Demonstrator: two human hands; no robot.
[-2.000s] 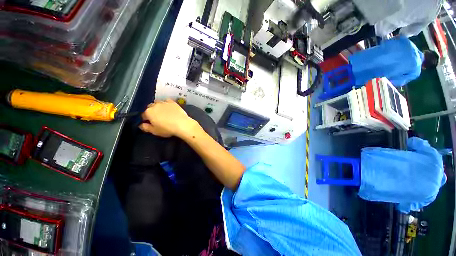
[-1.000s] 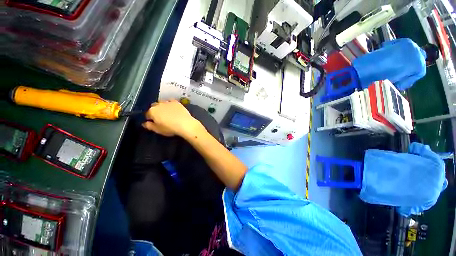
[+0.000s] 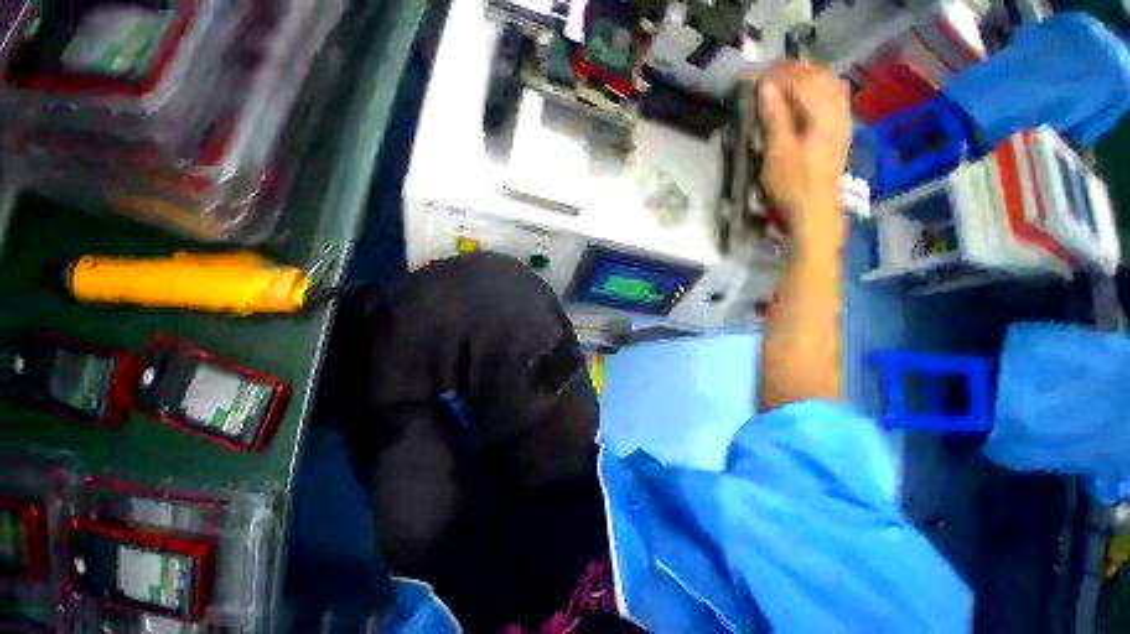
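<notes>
A white bench machine [image 3: 461, 161] stands ahead, with a small green-lit screen [image 3: 636, 285] on its front. A red-rimmed handset [image 3: 610, 47] sits in the left fixture near the top edge. My right hand [image 3: 803, 136] is over the dark right fixture [image 3: 744, 180] at the machine's right side. Its fingers are bent and blurred; a red edge shows just below. Whether it grips anything is unclear. My left hand is out of the picture.
On the green bench [image 3: 186, 471] lie a yellow-orange screwdriver [image 3: 186, 284], red-rimmed handsets [image 3: 211, 394], and stacked clear trays [image 3: 223, 136]. People in blue smocks [image 3: 1066, 403] and blue stools [image 3: 932, 394] are at the right.
My right hand has moved from above my lap up and right to the right fixture. The right fixture now shows nearer the machine's front. The screen has turned from blue to green. The view has shifted.
</notes>
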